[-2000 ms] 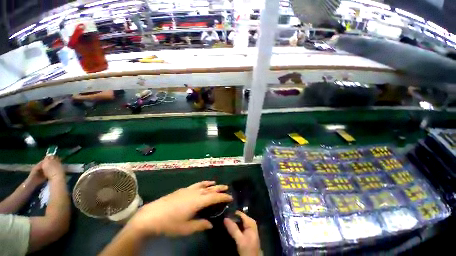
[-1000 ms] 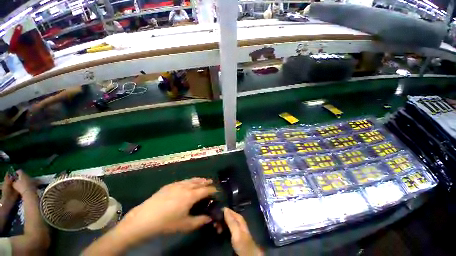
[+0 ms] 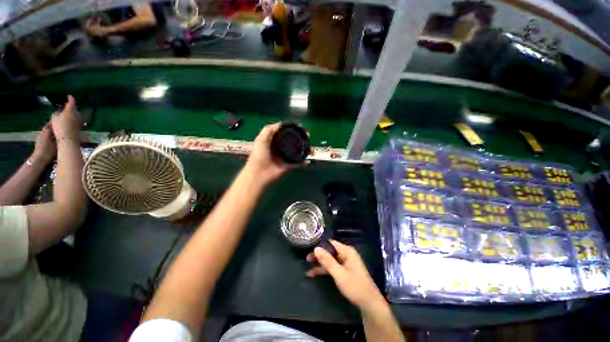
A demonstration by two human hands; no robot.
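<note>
My left hand (image 3: 265,155) holds a round black bottle lid (image 3: 291,143) up near the belt's front edge. The insulated bottle (image 3: 303,224) stands on the dark green mat, seen from above, its shiny metallic mouth open. My right hand (image 3: 342,264) is at the bottle's lower right, its fingers closed on a dark part beside the rim that looks like a handle. The bottle's body is mostly hidden below its mouth.
A black fixture (image 3: 343,210) lies right of the bottle. Blister trays (image 3: 447,268) are stacked further right. A cream desk fan (image 3: 134,176) stands left, beside a coworker's arms (image 3: 65,174). The green conveyor (image 3: 200,100) behind carries yellow-backed parts (image 3: 469,133) and a dark unit (image 3: 228,120).
The view has tilted down. My left hand has lifted the black lid away from the bottle, and the metallic mouth now shows. My right hand stays by the bottle.
</note>
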